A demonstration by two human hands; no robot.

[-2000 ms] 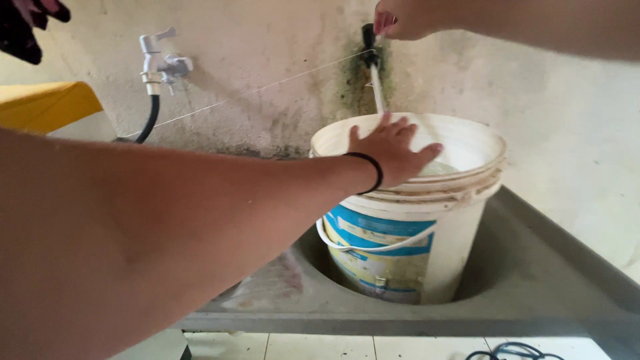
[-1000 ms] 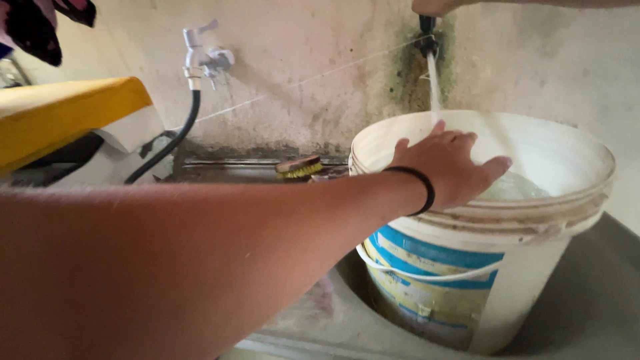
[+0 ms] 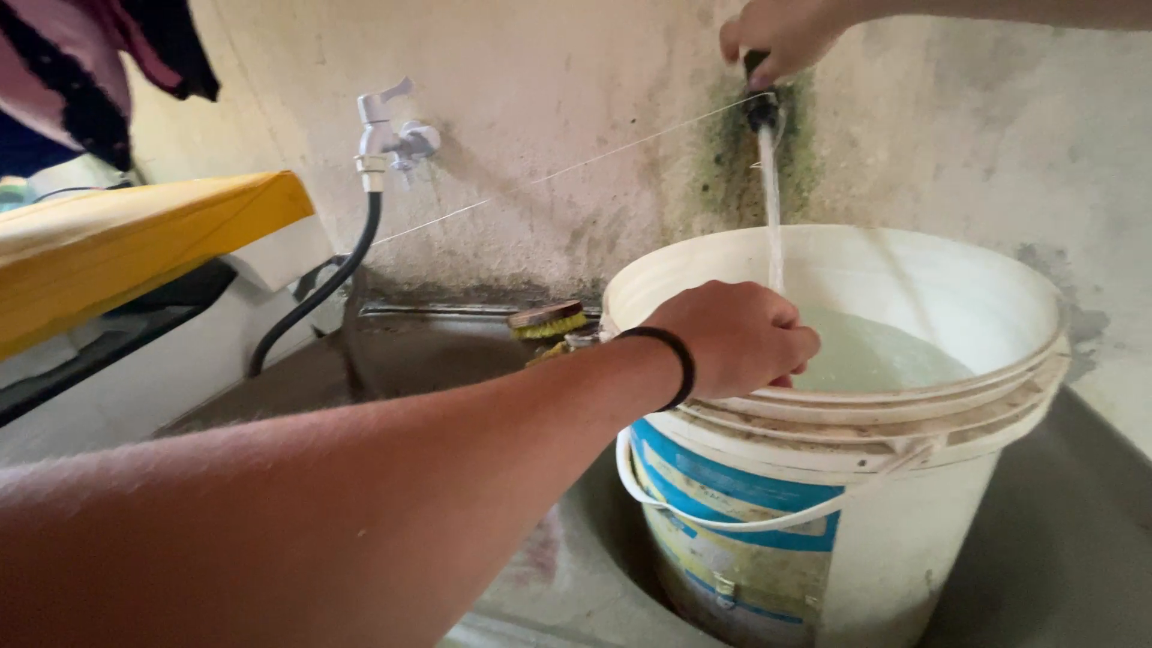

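Water [image 3: 771, 207] runs from a black tap [image 3: 762, 108] on the wall into a large white plastic bucket [image 3: 837, 405], which stands in the basin of a sink and holds cloudy water [image 3: 886, 355]. My right hand [image 3: 785, 40] grips the top of the tap. My left hand [image 3: 742, 342], with a black band at the wrist, is over the near left part of the bucket's rim, its fingers curled down inward; whether they grasp anything is hidden. A white bail handle [image 3: 765, 524] hangs down the bucket's front.
A grey sink counter [image 3: 549, 576] surrounds the bucket. Behind my left forearm lies a scrub brush [image 3: 547, 319] with yellow bristles. A white tap [image 3: 378, 135] with a black hose [image 3: 315, 297] is at left, beside a yellow-topped appliance [image 3: 162, 243]. A thin string crosses the wall; cloth hangs upper left.
My left hand's fingers, spread over the bucket before, are now curled in at its rim. My right hand stays at the tap. The water stream looks fuller than two seconds ago. The view has moved closer.
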